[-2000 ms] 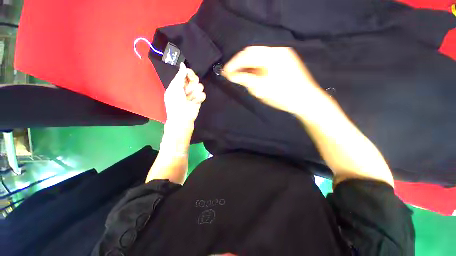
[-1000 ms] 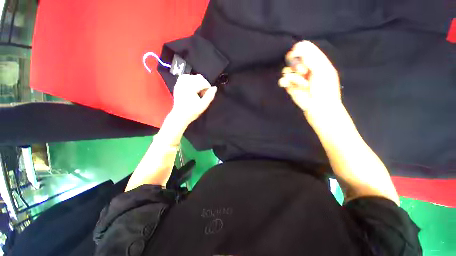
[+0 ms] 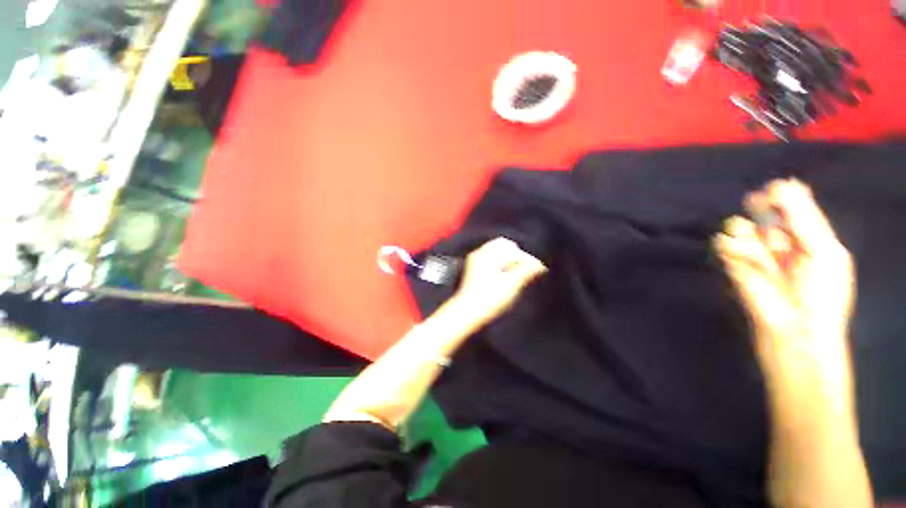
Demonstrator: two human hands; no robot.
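Note:
A dark coat (image 3: pixel 636 327) lies over the red cloth, blurred by head motion. The hanger hook (image 3: pixel 394 259) sticks out at its collar, beside the dark neck label (image 3: pixel 438 269). My left hand (image 3: pixel 502 280) is closed on the coat's cloth near the collar. My right hand (image 3: pixel 790 253) is raised over the coat, its fingers curled with the fingertips close together; something small and dark seems to show between them. I cannot make out a needle or thread.
A white bowl (image 3: pixel 534 87) with tiny dark pieces stands on the red cloth (image 3: pixel 328 169) beyond the coat. A pile of loose black buttons (image 3: pixel 790 74) lies at the far right. Dark cloth (image 3: pixel 199 332) lies beside the table at left. Cluttered benches stand at far left.
The view has swung, bringing in the bowl and button pile. My right hand has gone from near the collar out to the right. My left hand stays by the collar.

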